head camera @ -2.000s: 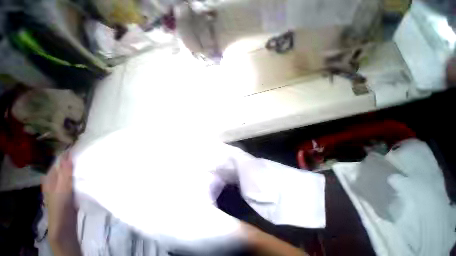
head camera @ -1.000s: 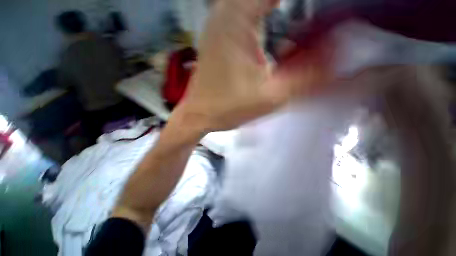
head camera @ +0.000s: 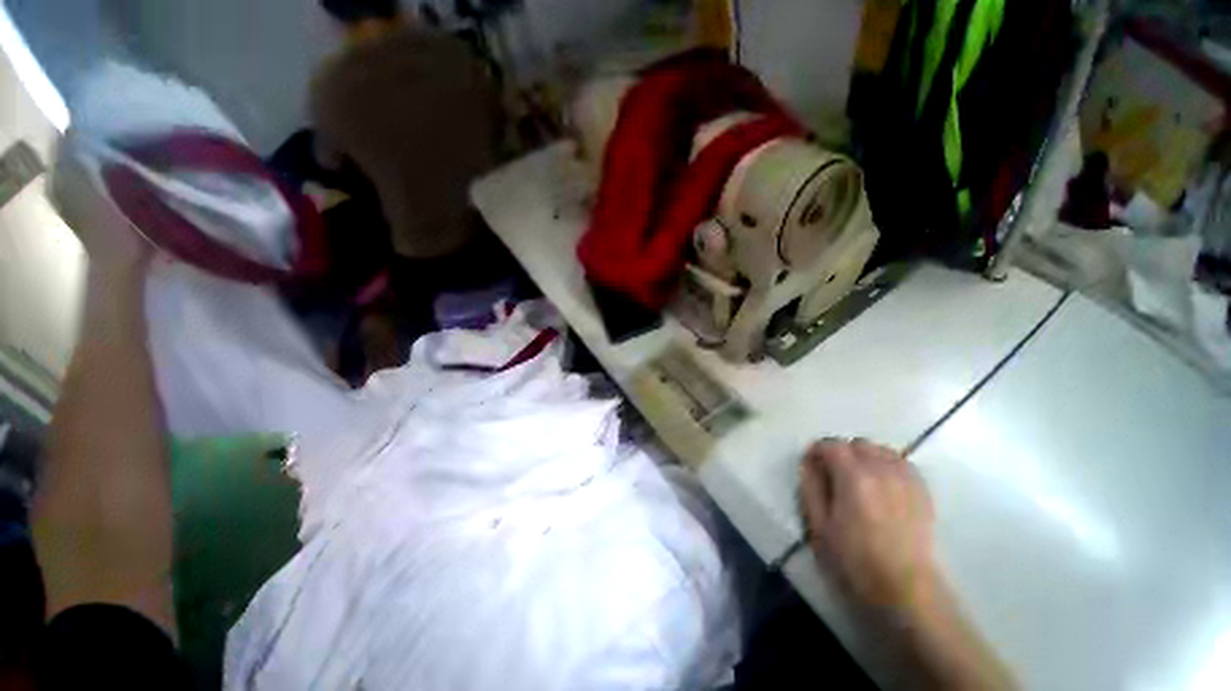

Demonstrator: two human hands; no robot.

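Note:
My left hand (head camera: 97, 203) is raised at the far left and blurred, holding a white garment (head camera: 223, 338) that hangs down from it. The garment has a dark red band (head camera: 203, 151) forming a loop at its top. A pile of white garments (head camera: 500, 540) lies in front of me at lower centre, with a dark red edge showing at its top. My right hand (head camera: 868, 520) rests on the white table near its front edge, fingers curled downward. No thing shows in it, but its underside is hidden.
A cream sewing machine (head camera: 790, 216) with red cloth (head camera: 648, 176) over it stands on the white table (head camera: 1026, 446). A person in a brown top (head camera: 412, 128) is behind, back turned. Dark and bright green cloth (head camera: 952, 108) hangs at the back. A green surface (head camera: 230, 540) lies at lower left.
The view has swung from the first machine table to the garment pile. The white garment with the red band has moved to the far left. My right hand now lies on the table.

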